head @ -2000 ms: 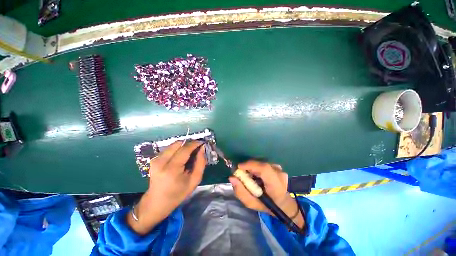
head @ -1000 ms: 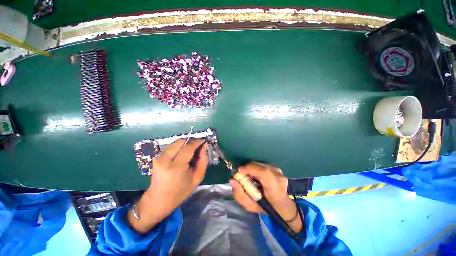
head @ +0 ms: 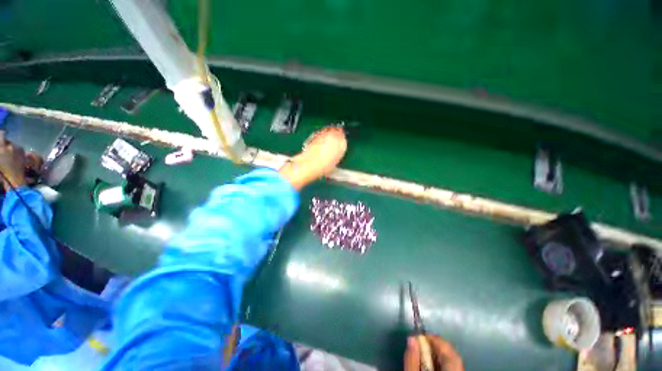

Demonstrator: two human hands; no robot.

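Observation:
My left hand [head: 321, 155] reaches over the whitish rail onto the green belt, with its fingers pointing down and partly hidden. A small dark blurred piece shows beside its fingertips; whether the hand grips it I cannot tell. My right hand [head: 438, 354], cut off by the bottom edge, holds the soldering iron [head: 422, 340] with its thin tip pointing up and away over the mat. A heap of tiny purple-pink and silver components [head: 344, 225] lies on the mat between my hands. My left sleeve covers the place of the ribbed dark column.
Circuit boards [head: 287, 115] lie spaced along the belt beyond the rail [head: 435, 194]. A white pipe [head: 174, 58] stands left of my hand. A black fan [head: 562, 253] and white cup [head: 571, 324] stand right. A green-white solder reel [head: 112, 196] and a neighbour's hand [head: 14, 163] are left.
My left hand has left the board at the bench front and moved up and over the rail. My right hand has moved right with the iron. The view has swung up and left.

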